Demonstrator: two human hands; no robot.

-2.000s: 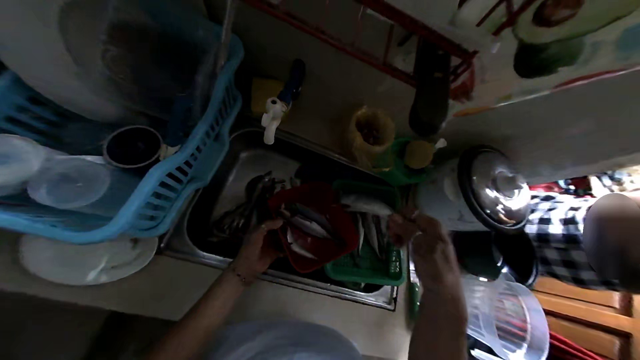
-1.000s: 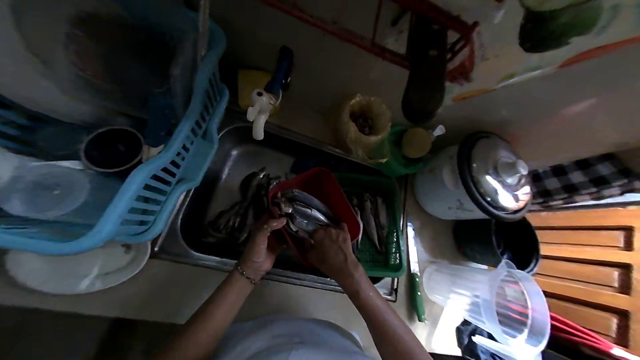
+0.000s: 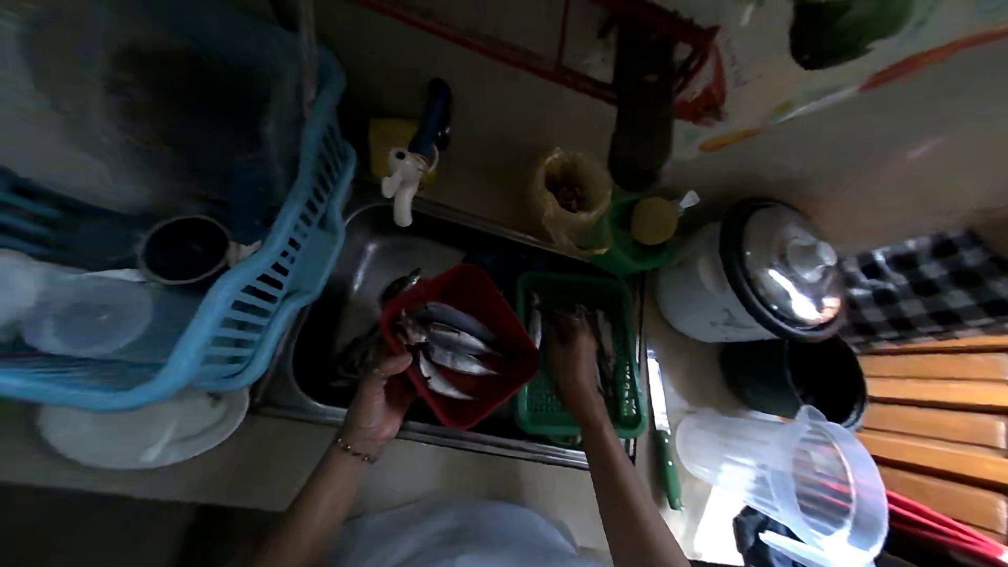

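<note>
My left hand (image 3: 382,398) grips the left corner of a red plastic basket (image 3: 508,319), tilted over the steel sink (image 3: 366,256). Several silvery fish (image 3: 457,350) lie side by side in it. Just right of it, my right hand (image 3: 573,350) reaches down into a green plastic basket (image 3: 543,402) with more fish (image 3: 605,339); its fingertips are in shadow among them, so its hold is unclear. Darker fish (image 3: 358,354) lie in the sink, left of the red basket. A knife with a green handle (image 3: 669,472) rests on the counter right of the sink.
A light blue dish rack (image 3: 276,291) overhangs the sink's left side, above a white plate (image 3: 150,429). Behind the sink are a white faucet (image 3: 403,185), a plastic bag (image 3: 571,197) and a green bottle (image 3: 634,232). A lidded cooker (image 3: 709,287) and clear plastic container (image 3: 787,472) stand right.
My right hand has moved from the red basket to the green one. The fish in the red basket now show side by side, with my left hand still at its edge.
</note>
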